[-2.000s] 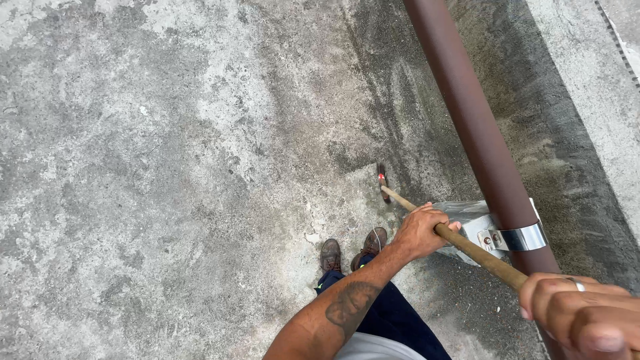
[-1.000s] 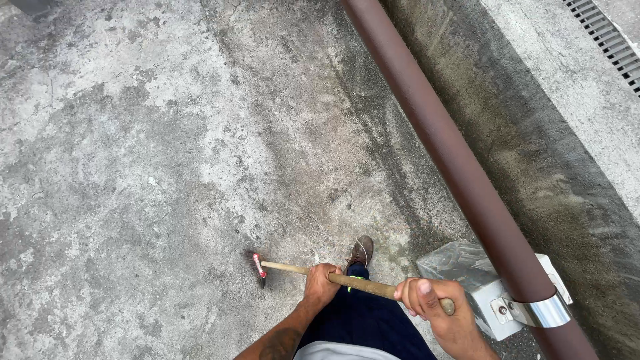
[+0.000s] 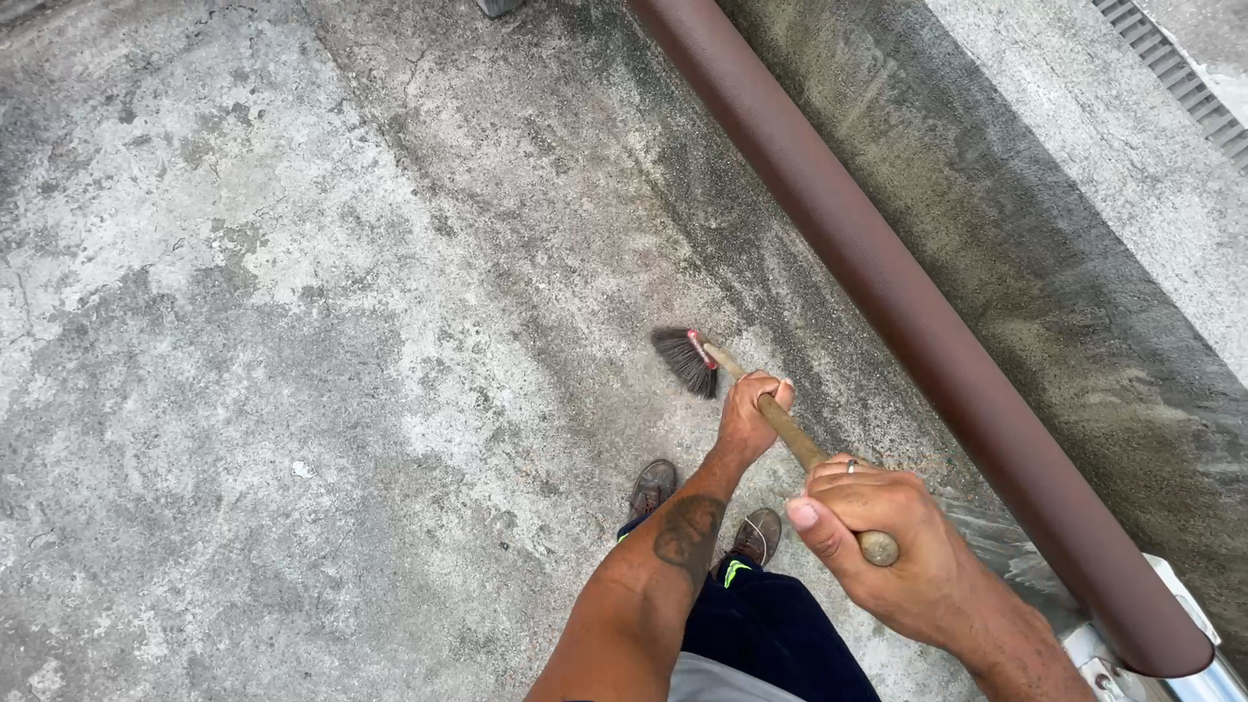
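A broom's wooden handle (image 3: 794, 433) runs from lower right to upper left between both my hands. My left hand (image 3: 754, 417) is closed around its lower part, close above the broom head. My right hand (image 3: 882, 541), with a ring on one finger, grips the upper end, and the rounded tip of the handle shows beside the thumb. The broom head (image 3: 688, 361) has dark bristles and a red-edged block; it is over the concrete floor (image 3: 468, 322), ahead of my shoes. Whether the bristles touch the floor I cannot tell.
A thick brown pipe or rail (image 3: 877, 273) slants along my right side, with a metal bracket (image 3: 1097, 663) at its lower end. Beyond it are a stained concrete wall (image 3: 1033, 283) and a drain grate (image 3: 1180, 73). My work shoes (image 3: 653, 487) stand on the floor.
The broom head was out to the left with the handle nearly level; now it is ahead of my feet, with the handle slanting steeply. Both hands have kept hold. The view has shifted.
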